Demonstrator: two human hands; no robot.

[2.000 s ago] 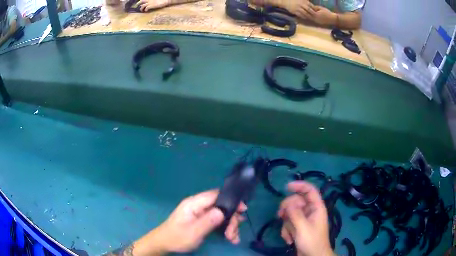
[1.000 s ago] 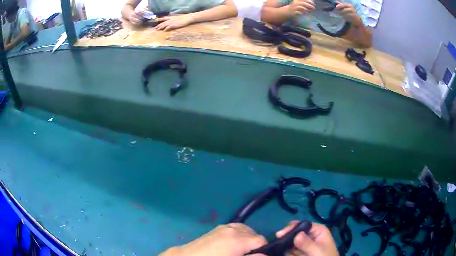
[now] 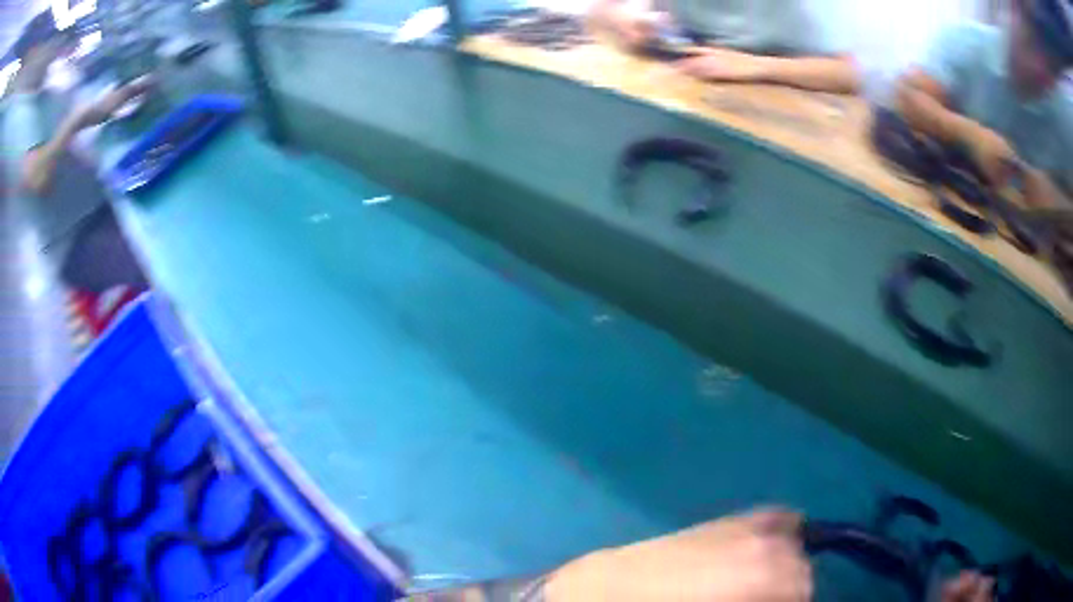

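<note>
My left hand [image 3: 694, 564] is at the bottom edge, blurred, with its forearm coming in from the lower left. A black curved part, seemingly a headband [image 3: 865, 547], runs right from beside its fingers. Blur hides whether the hand grips it. Only blurred fingertips of my right hand [image 3: 967, 588] show at the bottom edge, at the far end of that part; what they touch cannot be told. A small black yoke [image 3: 908, 509] lies just beyond the headband. More dark parts are blurred at the lower right corner.
A large blue bin [image 3: 265, 482] at lower left holds several black headbands. A small blue tray [image 3: 177, 141] is farther up the teal bench mat [image 3: 471, 388]. Two black arcs [image 3: 673, 176] lie on the raised green strip [image 3: 800, 235]. People work opposite at a wooden bench [image 3: 753, 106].
The view has swung left, bringing the blue bin and small tray into sight. The yoke pile has mostly left the view. My hands, together on a black part before, are now apart.
</note>
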